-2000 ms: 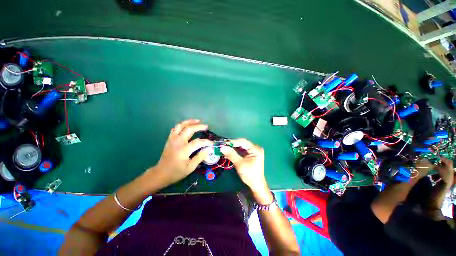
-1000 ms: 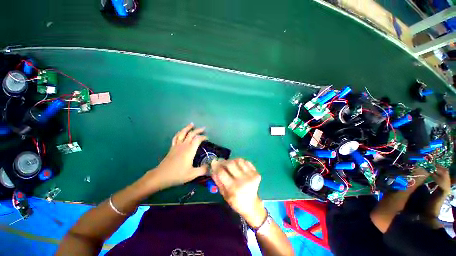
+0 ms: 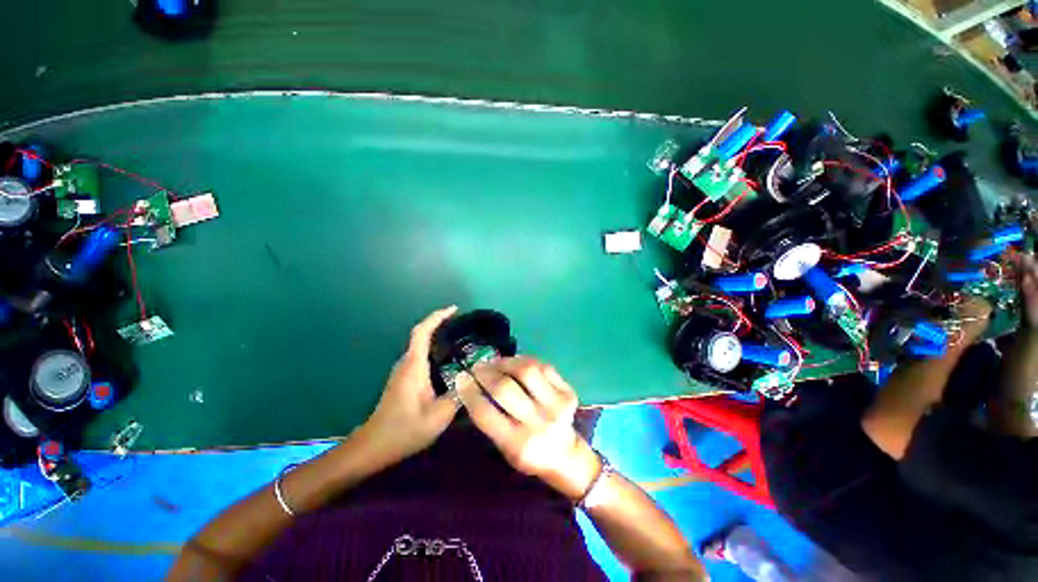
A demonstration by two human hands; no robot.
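A black round speaker housing (image 3: 487, 327) is in front of me near the bench's front edge, its open side facing up. A small green circuit board (image 3: 476, 355) shows inside it. My left hand (image 3: 410, 387) holds the housing by its left side. My right hand (image 3: 526, 415) is over the housing's lower right part, fingertips at the board. Something thin and dark shows between its fingers; I cannot tell what. The fingers hide the lower part of the housing.
Heaped units with blue batteries, boards and wires lie at the right (image 3: 797, 262) and left (image 3: 59, 377). A small whitish pad (image 3: 623, 241) lies left of the right heap. The belt (image 3: 512, 51) runs behind, carrying units. Another person's arm (image 3: 928, 381) is at right.
The housing is turned, with its open side and board now showing. Both hands have shifted slightly left and closer to me. The belt unit at the top has moved left.
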